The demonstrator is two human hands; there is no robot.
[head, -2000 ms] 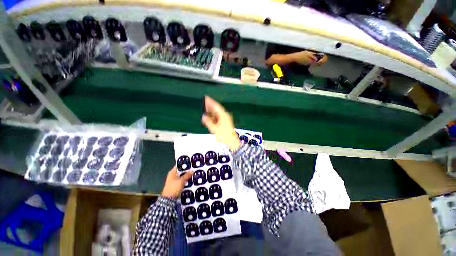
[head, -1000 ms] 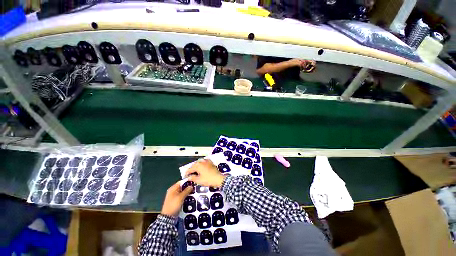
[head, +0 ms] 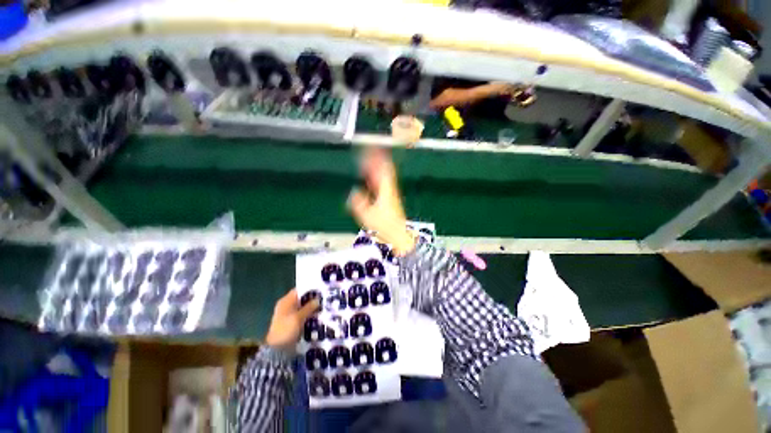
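My left hand (head: pixel 289 320) grips the left edge of a white label sheet (head: pixel 385 334) with rows of black face labels, held over my lap. Its thumb lies on the sheet. My right hand (head: pixel 379 199) is blurred, stretched forward over the green belt, thumb apart from the fingers, with nothing visible in it. Another label sheet (head: pixel 421 230) lies partly hidden under my right wrist. A row of black hung labels (head: pixel 361 74) runs along the shelf's front edge.
Bagged label sheets (head: pixel 127 283) lie at left, a pink tool (head: pixel 474 259) and white cloth (head: pixel 551 306) at right. Open cartons (head: pixel 133 389) (head: pixel 697 364) stand below the bench. A circuit board tray (head: pixel 287 110), small tub (head: pixel 407 128) and another person's arm (head: pixel 469 95) are across the belt.
My right hand has moved from the held sheet forward over the belt. The right-hand group of hung labels now has one more at its right end. My left hand still holds the sheet.
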